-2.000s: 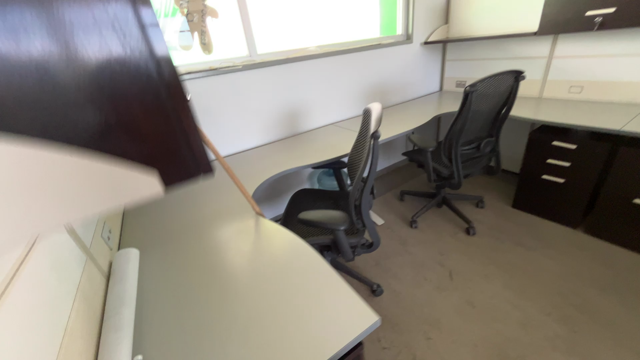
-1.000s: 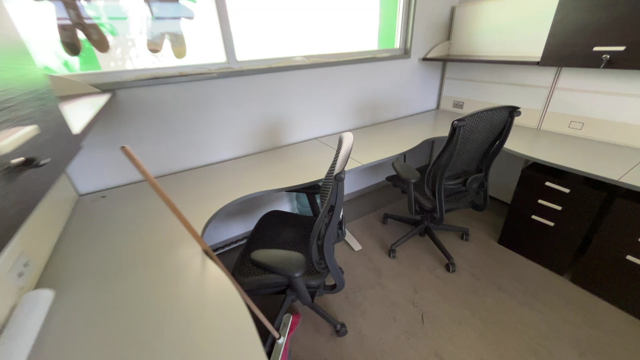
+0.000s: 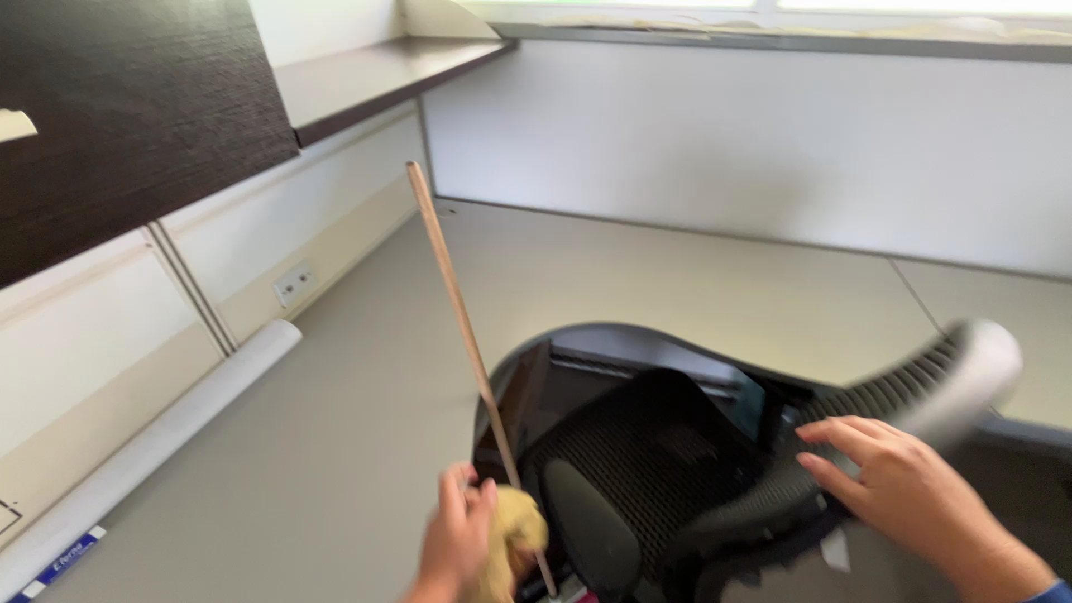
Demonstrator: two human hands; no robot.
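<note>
My left hand (image 3: 459, 529), low in the middle of the view, is closed on a yellow cloth (image 3: 512, 536) beside a wooden broom or mop handle (image 3: 459, 301). The handle leans upright against the desk's curved edge, its lower end near the floor. At the right, my right hand (image 3: 896, 486) has its fingers apart at the backrest (image 3: 888, 394) of a black mesh office chair; whether it touches the chair is unclear. The chair's seat (image 3: 645, 461) and an armrest (image 3: 590, 528) lie between my hands, partly under the desk cutout.
A grey desk (image 3: 352, 419) wraps around the corner. On its left side lie a white paper roll (image 3: 167, 444) and a blue marker-like item (image 3: 67, 563). A dark cabinet (image 3: 134, 109) and a shelf (image 3: 394, 84) overhang the left side. A wall outlet (image 3: 294, 283) is below.
Both hands have come into view, the left with a yellow cloth. The view has moved closer to the near chair and the wooden handle.
</note>
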